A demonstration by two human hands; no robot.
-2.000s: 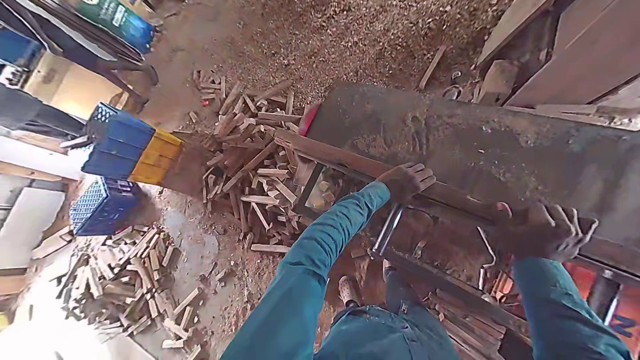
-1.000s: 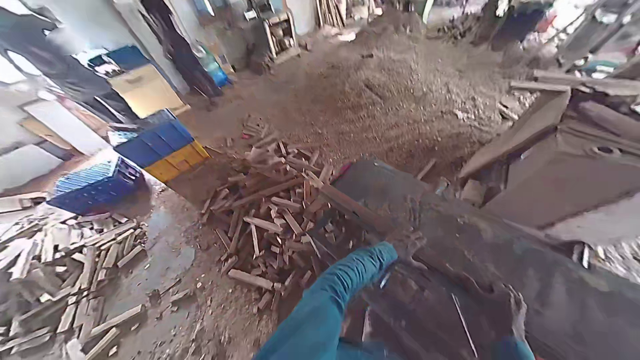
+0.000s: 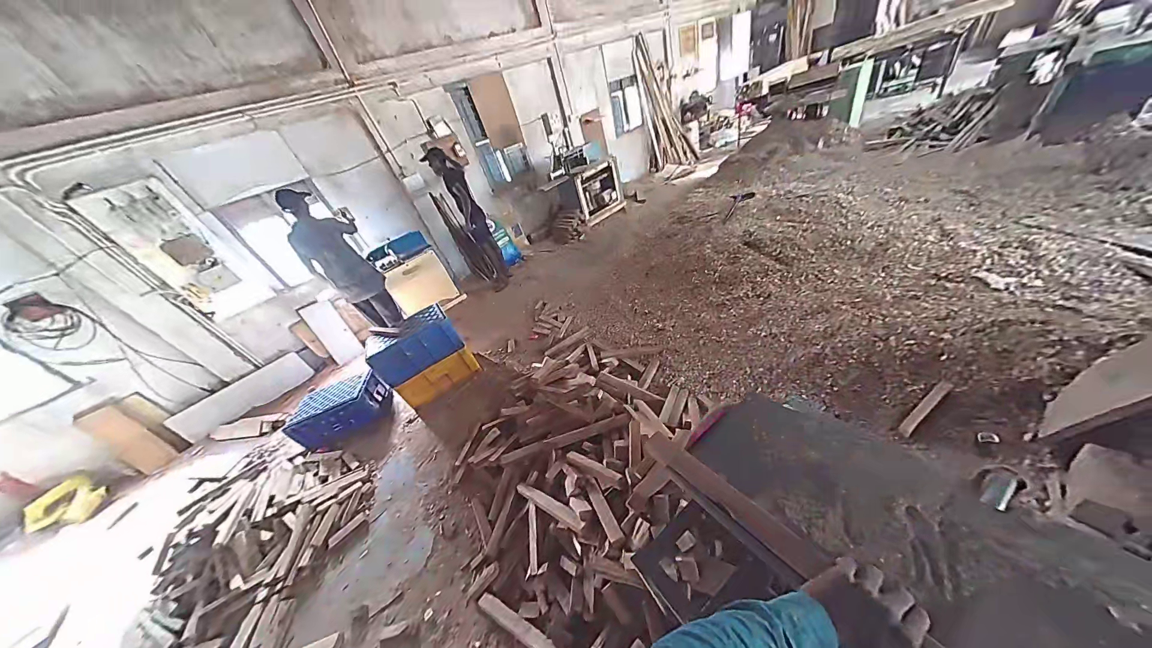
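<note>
My left hand [image 3: 877, 598], below a teal sleeve, is at the lower right with its fingers curled over a long wooden board [image 3: 738, 504]. The board lies along the near edge of a dark, dusty machine table [image 3: 828, 486], and its far end reaches past the table toward a heap of wood offcuts [image 3: 576, 468]. My right hand is outside the view.
Another offcut pile [image 3: 270, 531] lies at the lower left. Blue crates [image 3: 337, 409] stand near a yellow crate [image 3: 438, 376]. Two people stand by the far wall near a wooden box [image 3: 421, 281]. Wood shavings [image 3: 765, 270] cover the floor beyond the table.
The view has swung up toward the far wall. My right hand, on the board two seconds ago, has left the view. My left hand remains at the board.
</note>
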